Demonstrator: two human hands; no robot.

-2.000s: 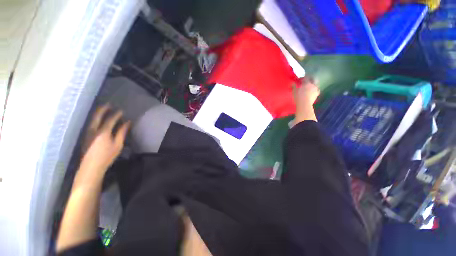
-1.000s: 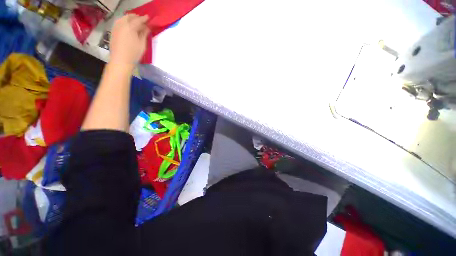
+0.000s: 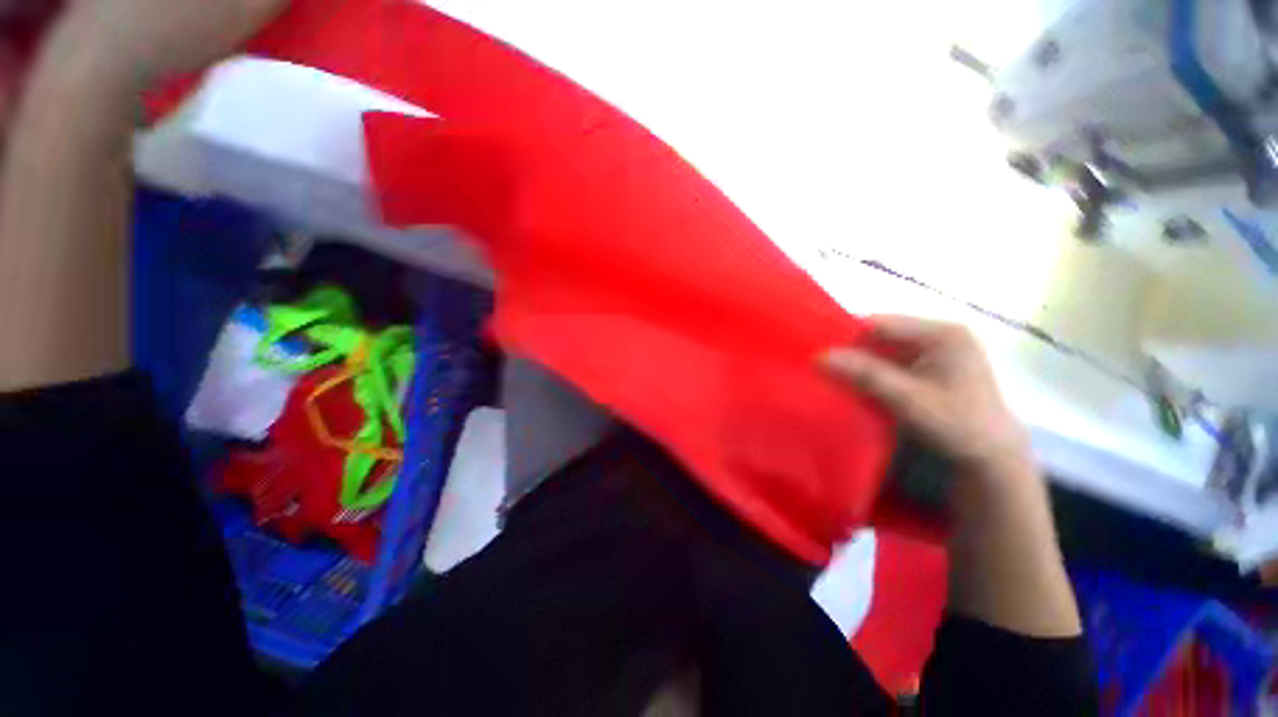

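Observation:
A bright red fabric piece [image 3: 631, 280] is stretched between my two hands, over the table's front edge and above my lap. Its near edge has a curved cut-out. My left hand [image 3: 154, 35] is at the top left, cut off by the picture's edge and blurred, with the red cloth at its fingers. My right hand [image 3: 932, 385] pinches the right end of the piece, thumb on top. The white sewing machine [image 3: 1135, 84] stands at the upper right, its needle area partly washed out by glare.
The white table [image 3: 841, 140] spans the top. A blue crate [image 3: 301, 602] with red cloth and neon green strips is below left. Another blue crate [image 3: 1149, 630] is at the lower right. More red cloth [image 3: 904, 602] lies by my knees. Thread snips [image 3: 1166, 406] lie near the table's right front.
My right hand has come into view holding one end of a red piece. The red piece now spans from my left hand across the table edge. The view has shifted.

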